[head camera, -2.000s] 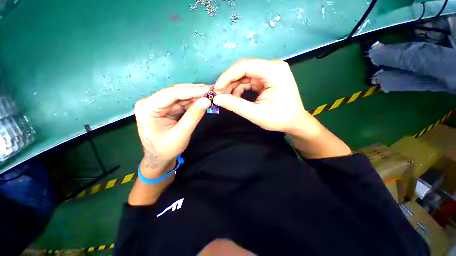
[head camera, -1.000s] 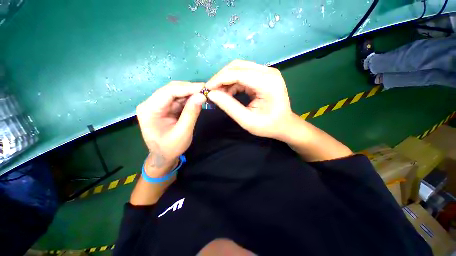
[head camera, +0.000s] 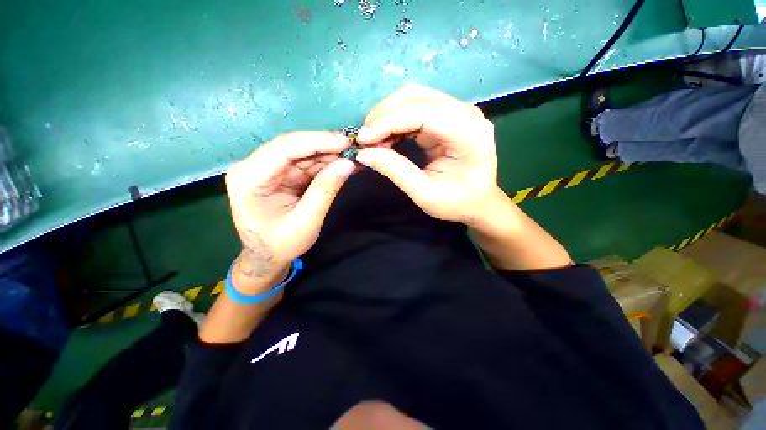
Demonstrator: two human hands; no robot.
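A small dark module with a bit of green and yellow shows between my fingertips, in front of the bench edge. My left hand pinches it from the left, thumb below and fingers above. My right hand pinches it from the right in the same way. The fingertips hide most of the module, and I cannot tell whether a separate small part is held against it. A blue band is around my left wrist.
The green bench curves across the top, with small screws scattered on it. Clear trays sit at the far left. A black cable crosses the bench. Another person's legs are at right, a leg lower left, boxes lower right.
The module has turned in my fingers and now shows green. Both hands remain close together. A leg with a light shoe has appeared at the lower left. The view has shifted slightly.
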